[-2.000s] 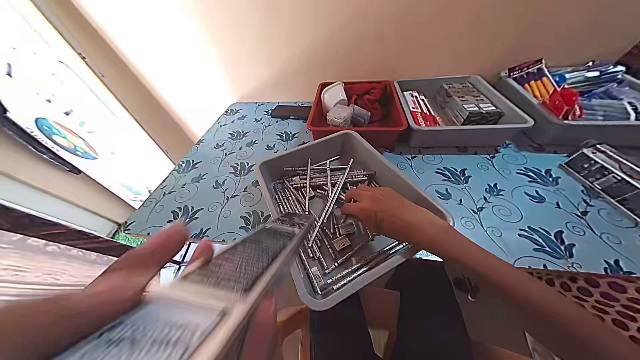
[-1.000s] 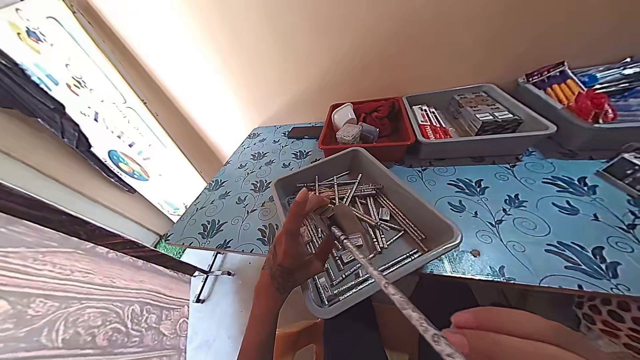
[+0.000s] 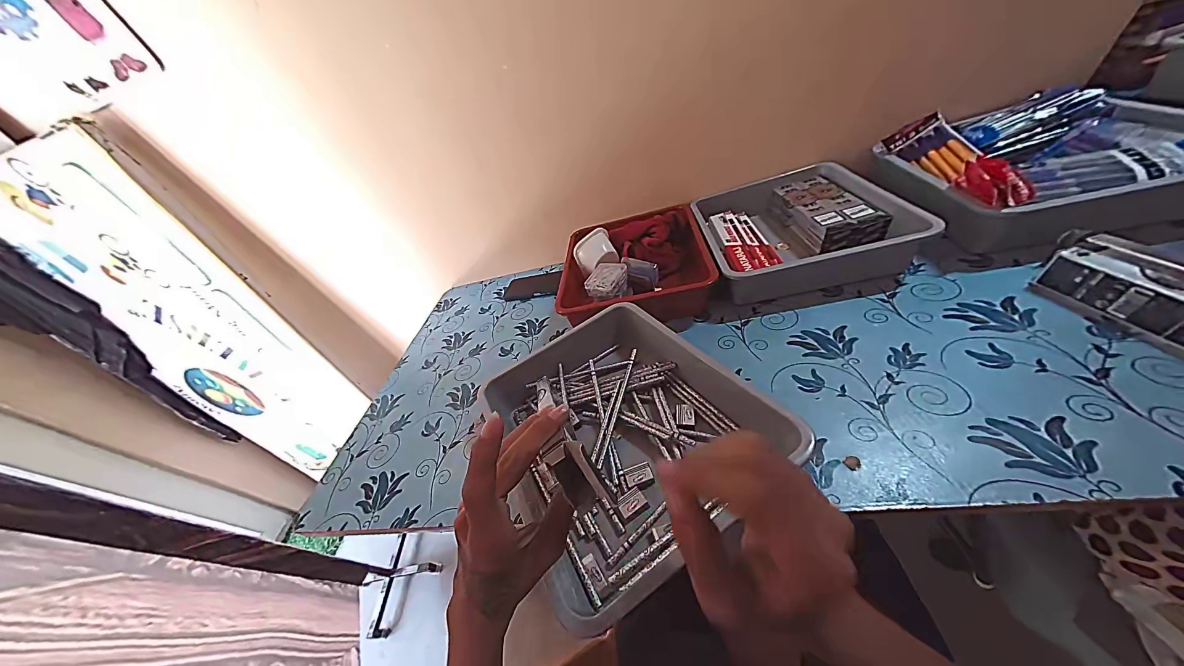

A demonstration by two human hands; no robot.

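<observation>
My left hand (image 3: 509, 523) is over the left side of a grey plastic tray (image 3: 786, 427), its thumb and fingers around a small open carton (image 3: 575, 474) whose dark opening faces me. Many patterned pencils (image 3: 615, 407) lie crossed in the tray. Among them are several small boxed pieces, one a small block (image 3: 632, 504) near the middle. My right hand (image 3: 763, 536) is blurred above the tray's near right side, fingers bent; whether it holds anything cannot be seen.
Behind the tray stand a red basket (image 3: 638, 307) with a cloth and small containers, a grey tray (image 3: 832, 268) with pencil packs and boxes, and another grey tray (image 3: 1027, 217) with pens. A black and silver pack (image 3: 1119, 291) lies on the flowered blue table (image 3: 888, 407).
A second ago my right hand was at the lower right, by a long patterned pencil reaching to the carton; now it is over the tray. Earlier, a silvery case was in my left hand.
</observation>
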